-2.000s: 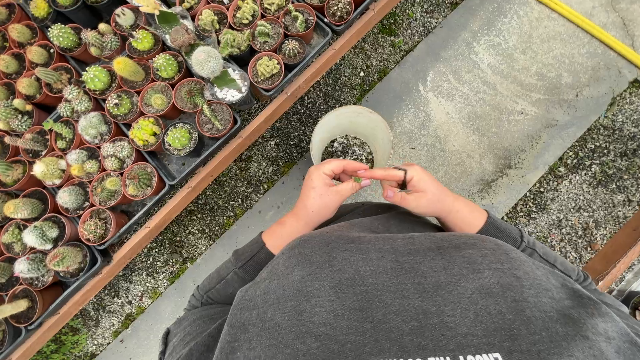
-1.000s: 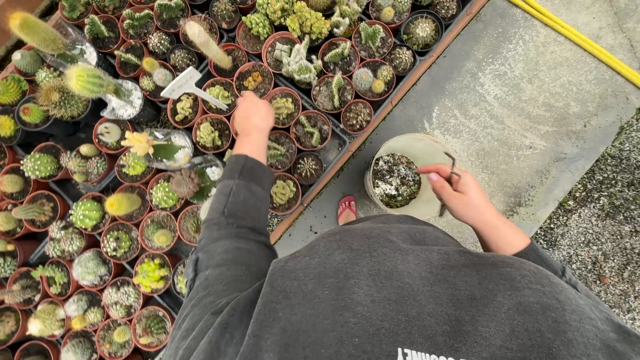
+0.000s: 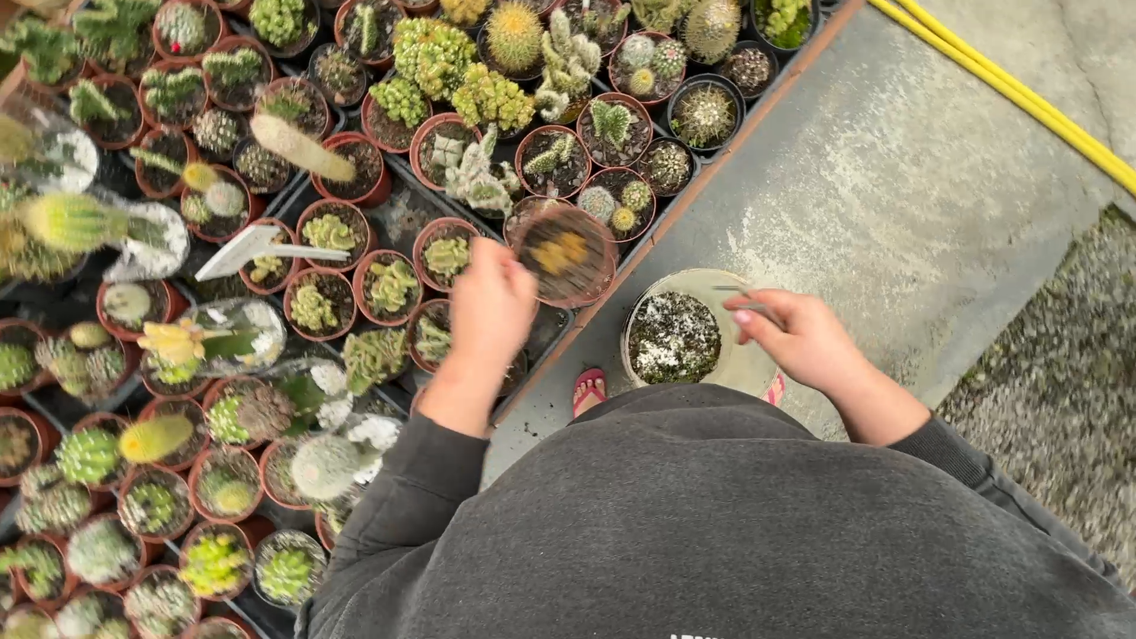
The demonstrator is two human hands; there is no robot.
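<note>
My left hand [image 3: 493, 306] grips the rim of a brown plastic pot with a yellowish cactus [image 3: 565, 255], held above the edge of the plant trays and blurred. My right hand [image 3: 794, 333] holds thin metal tweezers [image 3: 754, 306], their tips over the right part of a whitish plastic bucket [image 3: 745, 351]. Dark potting mix with white grains [image 3: 674, 339] shows inside the bucket, towards its left side. The bucket is in front of my body, to the right of the bench edge.
Small potted cacti [image 3: 389, 286] crowd black trays at left, with a white plant label [image 3: 253, 251] among them. A brown bench edge [image 3: 754, 133] runs diagonally. Yellow hoses [image 3: 1003, 84] cross the concrete floor at upper right; gravel [image 3: 1056, 373] borders it.
My hands were together over the bucket, then my left hand reached among the pots. It now holds a pot, moved towards the bucket. The view has shifted towards the trays.
</note>
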